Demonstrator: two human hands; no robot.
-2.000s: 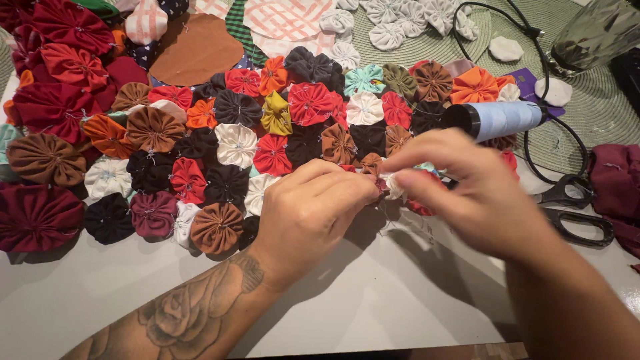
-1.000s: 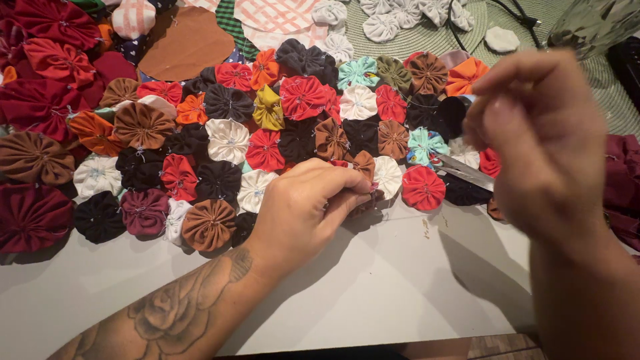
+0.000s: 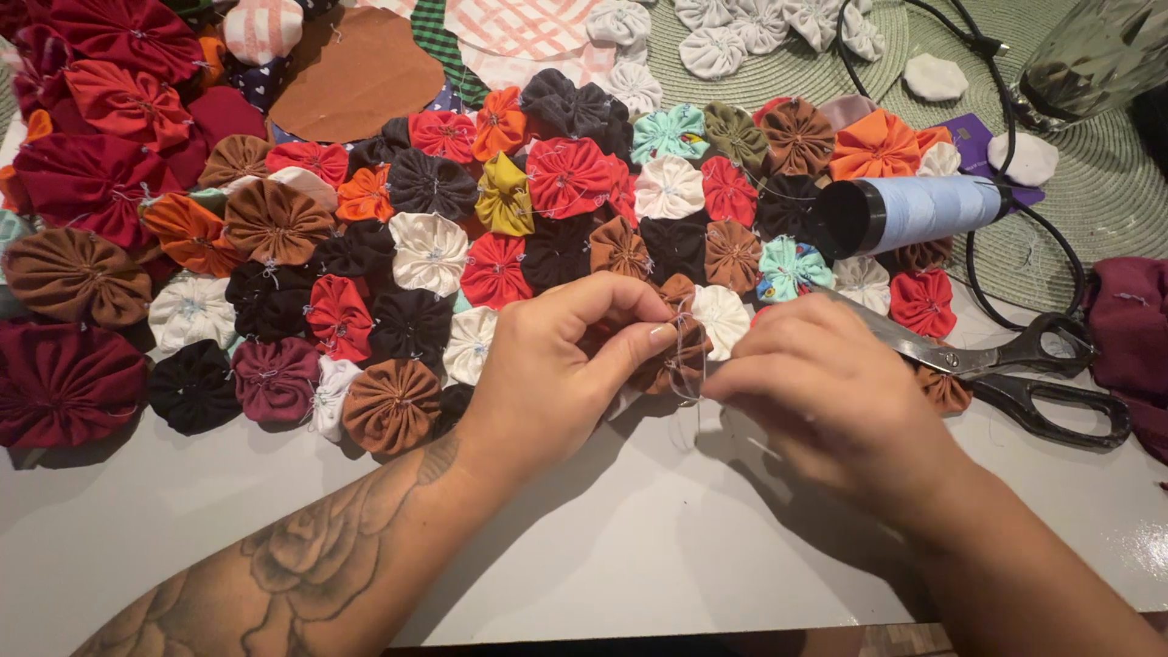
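My left hand [image 3: 570,365] pinches a brown fabric yo-yo [image 3: 671,360] between thumb and forefinger at the near edge of joined yo-yos in red, black, white and orange. Loops of pale thread [image 3: 684,365] hang at its fingertips. Close by on the right, my right hand [image 3: 821,392] has its fingertips together at the thread; whether a needle is in them is too blurred to tell. A white yo-yo [image 3: 723,321] lies between the hands. Behind the right hand are black-handled scissors [image 3: 954,359] and a spool of light blue thread [image 3: 940,212], lying on its side on the yo-yos.
A black cable [image 3: 1077,265] curls over the green woven placemat [image 3: 1013,274] at right, below a glass [image 3: 1086,64]. Dark red fabric [image 3: 1131,328] lies at the right edge. Brown cloth circle [image 3: 356,73] and loose white yo-yos [image 3: 716,53] are at the back. The white tabletop [image 3: 584,557] spans the front.
My right hand, raised and away a second ago, has come down beside the left hand's fingertips. The left hand keeps its pinch on the yo-yos.
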